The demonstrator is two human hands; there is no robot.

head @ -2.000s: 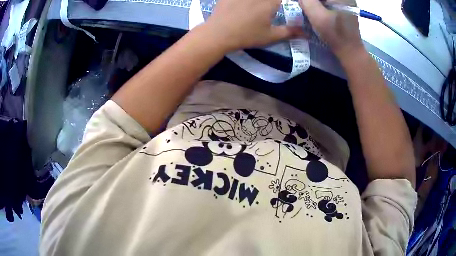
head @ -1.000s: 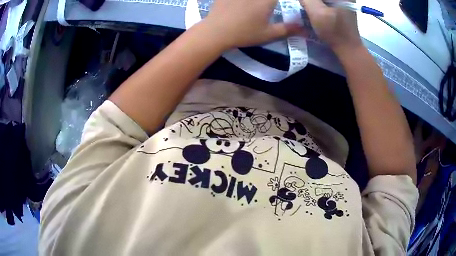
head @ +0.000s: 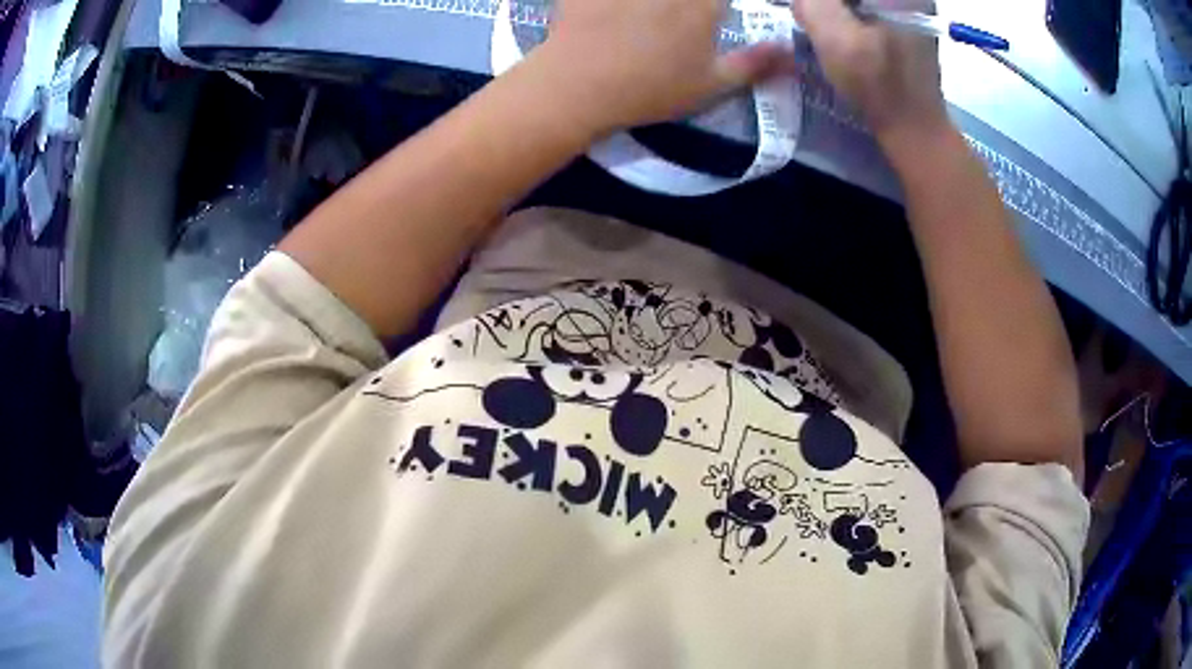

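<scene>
My left hand (head: 641, 59) is at the top of the view, partly cut off by the edge, with its thumb on a white printed label strip (head: 777, 118). The strip hangs in a loop below the hands, over the table's front edge, with small dark marks on its right part. My right hand (head: 873, 59) is beside it, also cut off at the top, and holds a pen (head: 978, 37) with a clear barrel and blue end pointing right. The pen's other end and the fingertips are partly hidden.
The table's front edge carries a printed ruler (head: 1059, 216). A black phone (head: 1085, 39) lies at the top right, with black loop handles (head: 1167, 255) at the right edge. Clear plastic (head: 216, 281) is below the table at left. Dark cloth (head: 37, 431) hangs at far left.
The hanging loop of the strip has risen and become shallower. The pen has shifted slightly right. Both hands remain in nearly the same place.
</scene>
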